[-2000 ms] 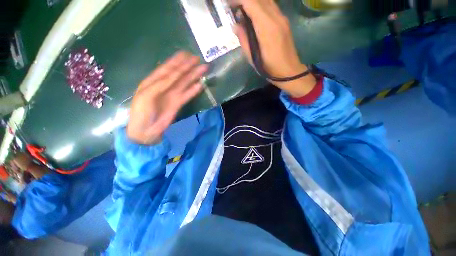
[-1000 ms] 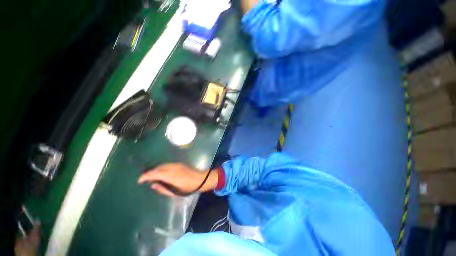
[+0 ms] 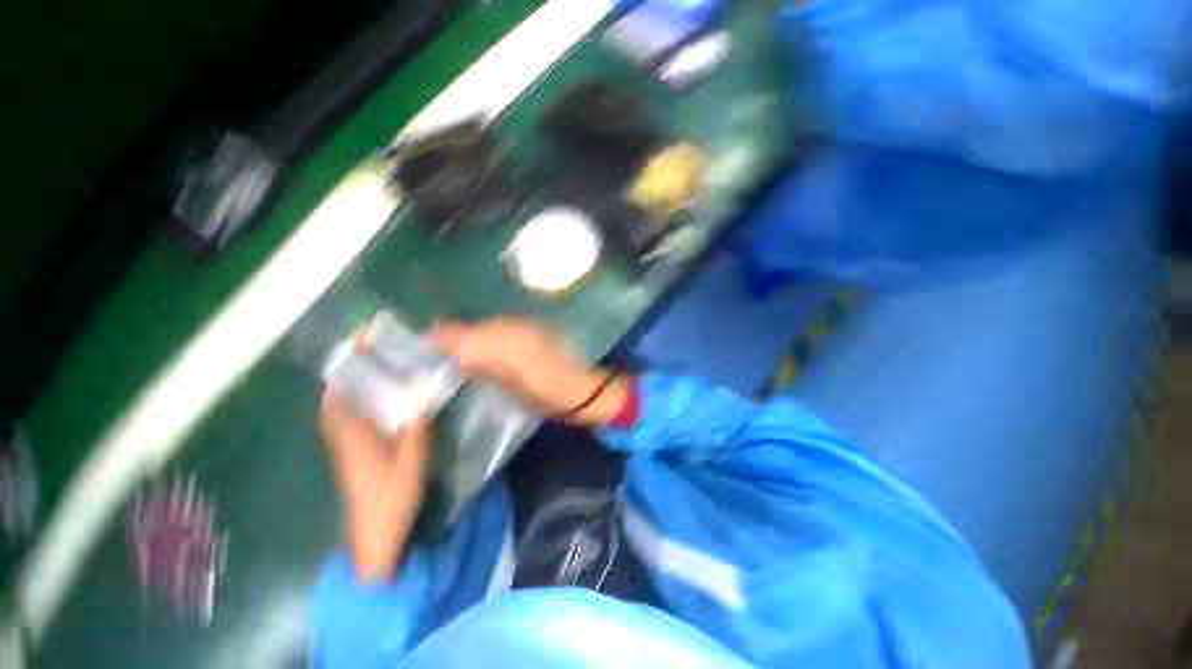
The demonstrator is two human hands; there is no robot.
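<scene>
The frame is blurred. A silver-white phone assembly [image 3: 396, 371] is held in front of me over the green bench mat. My left hand [image 3: 375, 451] grips it from its near-left side. My right hand [image 3: 516, 359] is at its right edge, with the fingers touching it. A dark band is around my right wrist. No soldering iron can be made out in my hands. The purplish-pink pile of components [image 3: 178, 546] lies on the mat to the left of my left hand.
A round tub with a white top [image 3: 553, 250] stands beyond my right hand. Behind it are dark bench equipment [image 3: 595, 131] and a yellow item [image 3: 669, 178]. A pale curved strip [image 3: 281, 285] runs along the bench. Another person's blue sleeve [image 3: 967, 118] is at the upper right.
The view has swung back left, bringing the pile in. My left hand has come into view, and both hands now hold the phone assembly; my right hand looked empty one second ago.
</scene>
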